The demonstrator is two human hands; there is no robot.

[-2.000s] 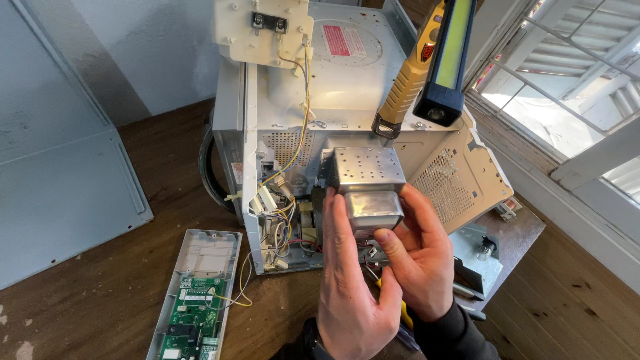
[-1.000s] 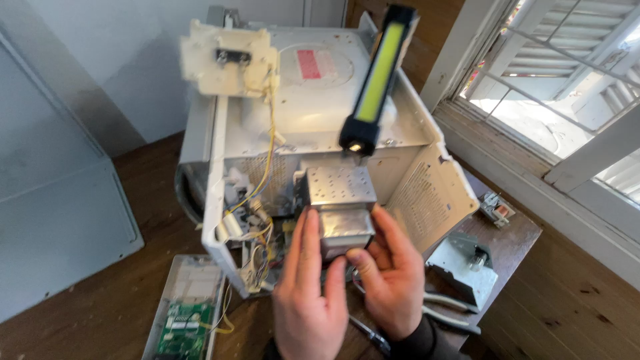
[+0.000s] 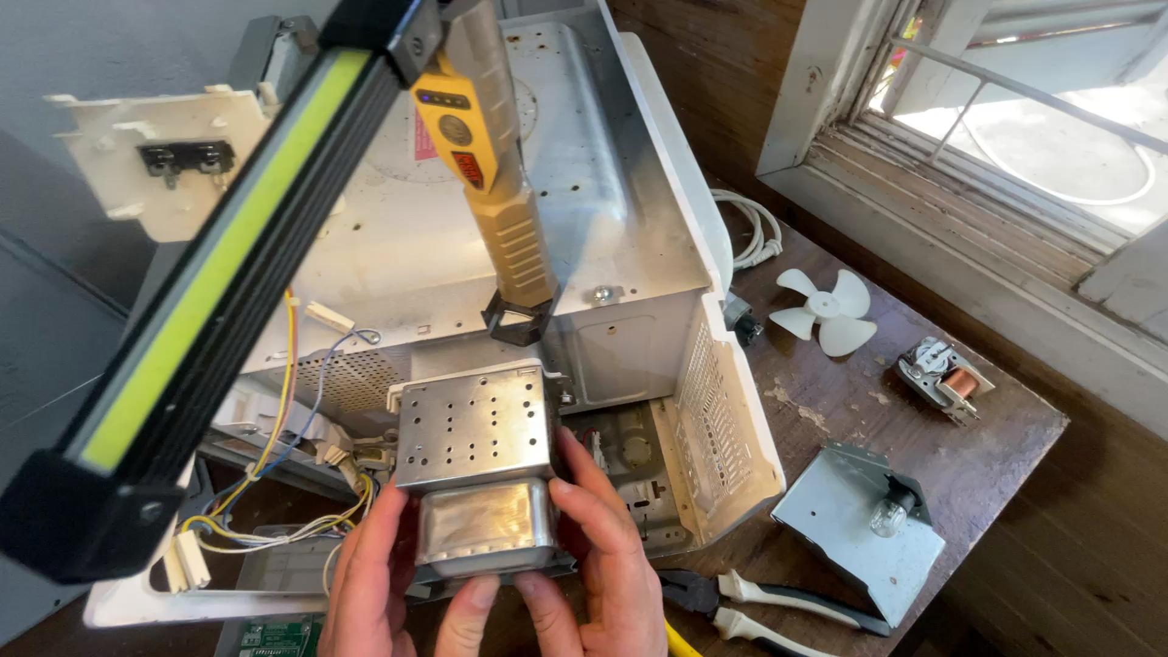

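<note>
Between my two hands is a metal box-shaped part, likely a microwave magnetron, with a perforated metal cover on its far side. My left hand grips its left side, thumb at the near edge. On the right side, my right hand holds it the same way. The part is at the open electronics bay of a stripped microwave oven; whether it touches the chassis is hidden. Colored wires hang left of it. A yellow and tan work light stands on the oven, its black-framed lamp bar crossing the upper left.
Right of the oven lie a white fan blade, a small motor with a copper coil, a metal bracket with a bulb and pliers. A coiled white cord is behind. A green circuit board shows at the bottom edge.
The view has shifted closer and to the right, bringing the fan blade and small motor into sight. Both hands keep their hold on the metal part.
</note>
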